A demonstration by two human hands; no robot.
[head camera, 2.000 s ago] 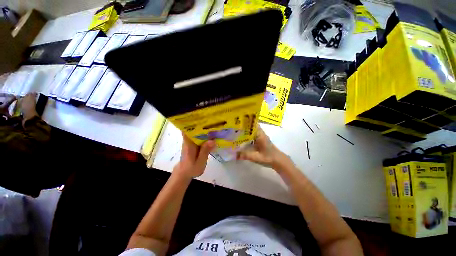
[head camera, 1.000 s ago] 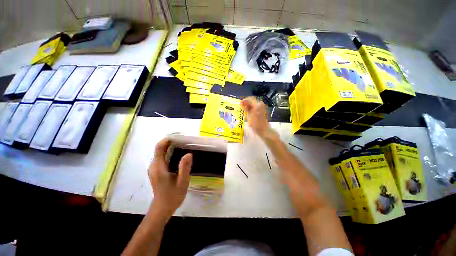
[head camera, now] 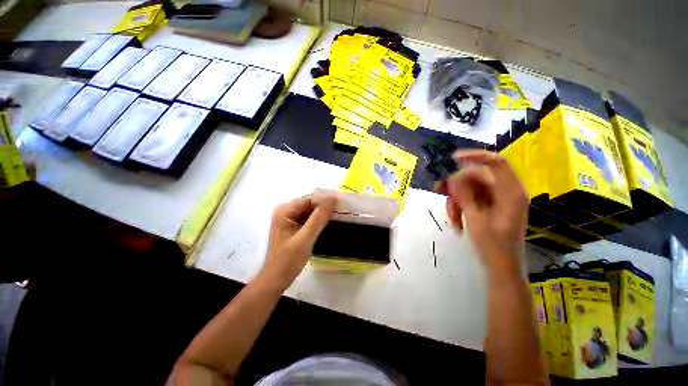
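Observation:
A retail box (head camera: 351, 243) stands on the white table in front of me, its dark open mouth facing me and its pale grey top flap (head camera: 366, 207) raised. My left hand (head camera: 300, 230) grips the flap at the box's upper left. My right hand (head camera: 486, 197) is raised over the table, right of the box and beside the loose black hangers (head camera: 440, 157). Its fingers are curled and blurred; I cannot tell whether they hold something. A yellow flat carton (head camera: 381, 172) lies behind the box.
Inner tray boxes (head camera: 170, 134) lie in rows at left, beyond the yellow edge strip (head camera: 238, 170). Flat cartons (head camera: 371, 83) are fanned at the back, beside a bag of hangers (head camera: 462, 94). Stacked open cartons (head camera: 585, 160) and finished boxes (head camera: 585, 317) stand at right. Black slivers lie nearby.
The carton has come down from in front of my face to the table, mouth up. Since one second ago, my left hand has shifted onto its flap and my right hand has moved right, away from the flat carton.

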